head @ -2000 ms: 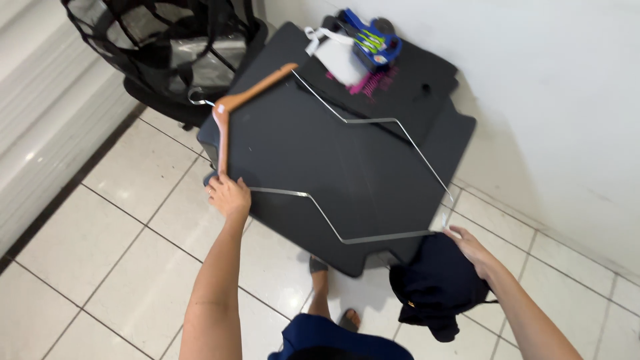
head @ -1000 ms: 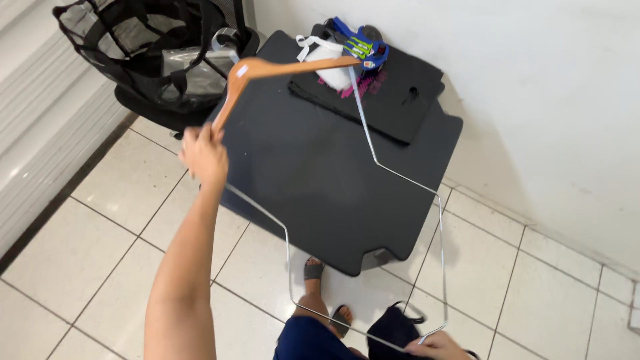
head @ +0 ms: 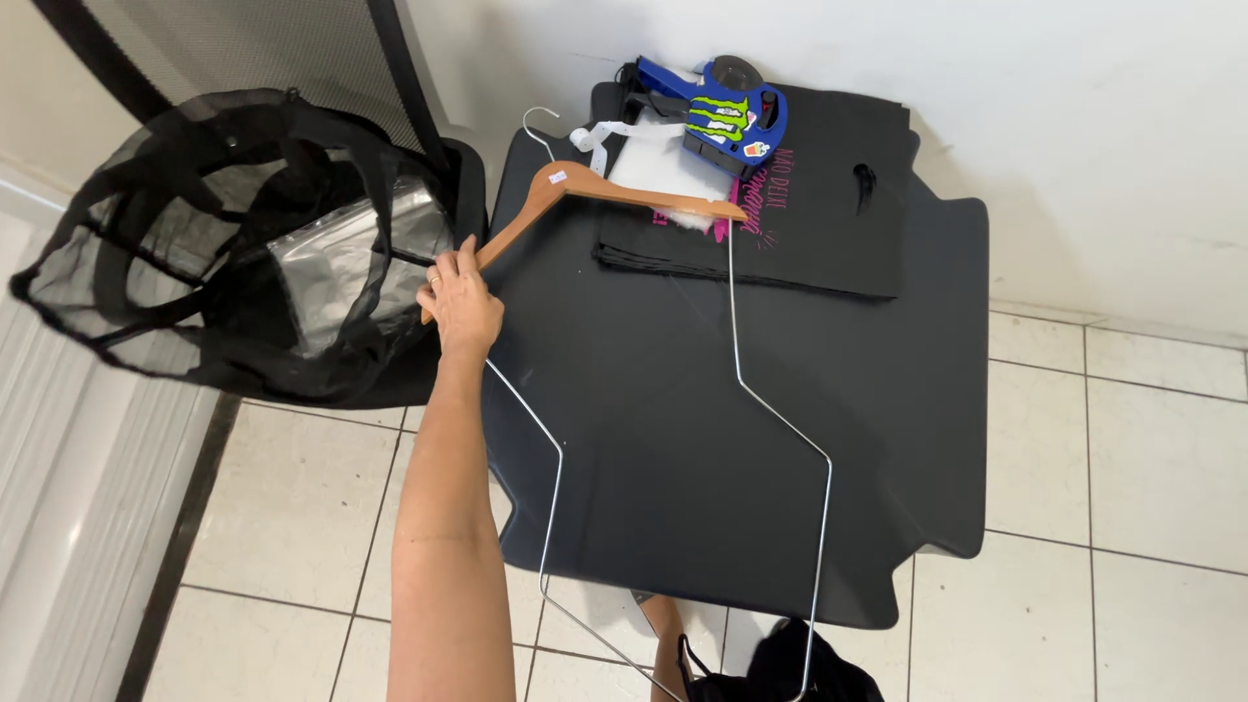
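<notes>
My left hand (head: 462, 300) grips the left arm of a wooden clothes hanger (head: 639, 195) with a small sticker and a metal hook. From the hanger's two ends runs a bent metal wire frame (head: 826, 526), which reaches over the black table (head: 663, 439) and past its near edge. Dark fabric (head: 814, 673) shows beside the wire's lower end at the bottom edge. My right hand is out of the picture. Beyond the hanger, a blue label gun (head: 736, 115) with green stickers and a white paper strip lies on a white packet (head: 655, 161) and a stack of black bags (head: 829, 214).
A black mesh basket (head: 112, 346) holding clear plastic packaging (head: 336, 263) stands at the left, near a mesh-backed chair (head: 283, 58). A white wall (head: 1092, 146) rises behind the table. White floor tiles (head: 1170, 614) surround it, and part of a leg shows below its near edge.
The hanger has turned, and its wire frame now points toward the bottom edge. My right hand, earlier at the wire's far end, has left the picture. The view has shifted closer to the table.
</notes>
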